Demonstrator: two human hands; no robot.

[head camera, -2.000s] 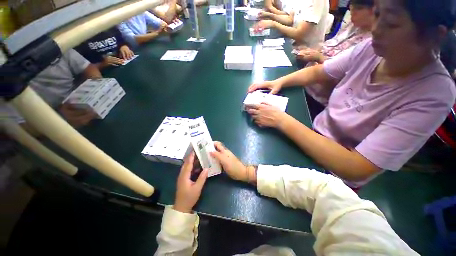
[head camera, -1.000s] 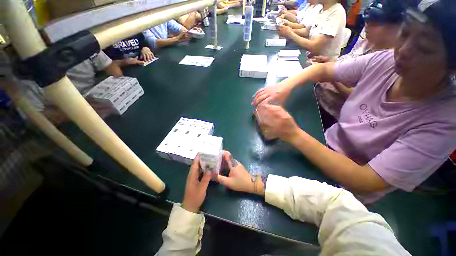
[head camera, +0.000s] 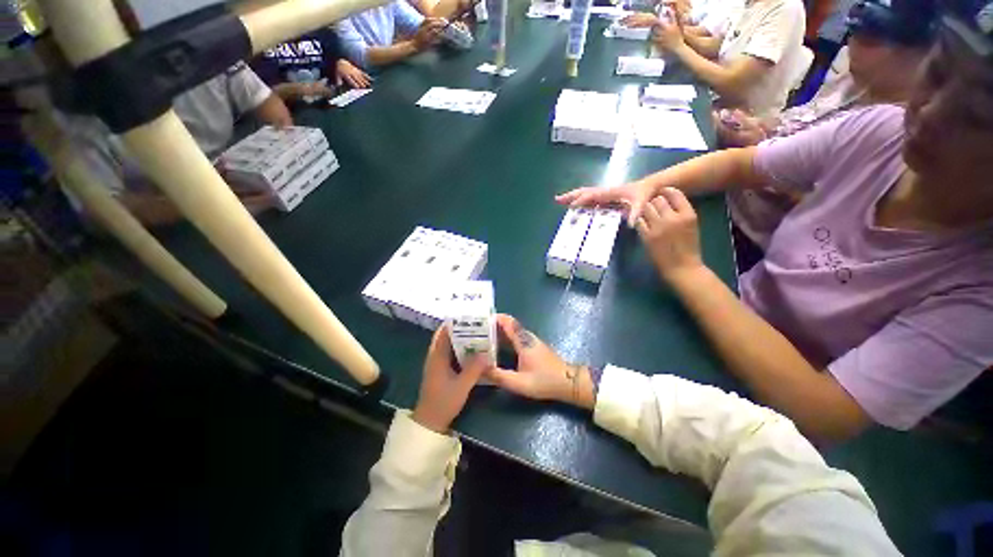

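Note:
A white product box (head camera: 472, 316) with dark print stands tilted between my hands, its small end towards me. My left hand (head camera: 446, 375) grips its left side and lower front. My right hand (head camera: 530, 364) holds its right side, fingertips on the edge. A carton stack (head camera: 427, 272) of several white boxes lies flat on the dark green table just behind and left of the held box. The lower part of the held box is hidden by my fingers.
A person in a pink-lilac top has hands over two neighbour's cartons (head camera: 585, 242) at right. A larger carton block (head camera: 281, 163) is across the table at left. Cream rack tubes (head camera: 245, 245) cross the left side. White boxes (head camera: 586, 118) and flat sheets (head camera: 456, 100) lie farther back.
The held box has turned from showing its long printed face to showing its end. Two cartons now lie visible side by side at the neighbour's hands. The whole view has shifted.

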